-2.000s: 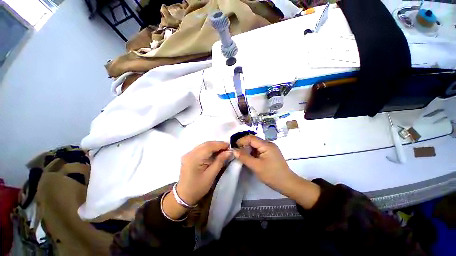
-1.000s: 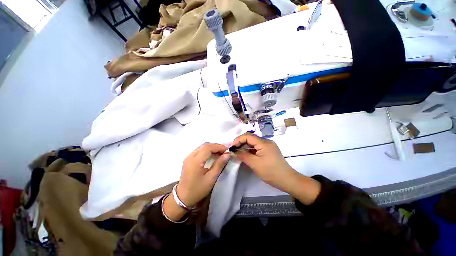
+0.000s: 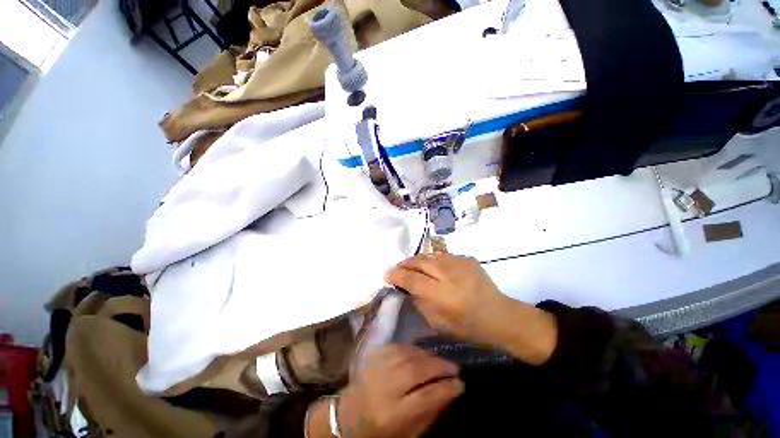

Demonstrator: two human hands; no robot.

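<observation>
The garment's broad white backing (image 3: 257,274) lies on the machine table, left of and under the machine head. Its edge runs up to the needle area (image 3: 438,210). My right hand (image 3: 457,299) pinches the garment edge just in front of the needle area. My left hand (image 3: 398,393) is blurred, low at the table's front edge, beside a hanging strip of the garment; whether it grips the cloth I cannot tell. Tan cloth with a white label (image 3: 272,373) shows below the backing.
The white machine head (image 3: 462,77) carries a black band (image 3: 629,94) holding a dark flat object (image 3: 539,154). Tan scraps (image 3: 723,231) and a slim white bar (image 3: 674,218) lie at right. Tan garment piles (image 3: 299,51) are behind and at lower left. A measuring scale (image 3: 710,304) edges the table.
My left hand has left the pinch beside my right hand and moved down towards me. My right hand stays on the edge. The view has shifted, and the label now shows.
</observation>
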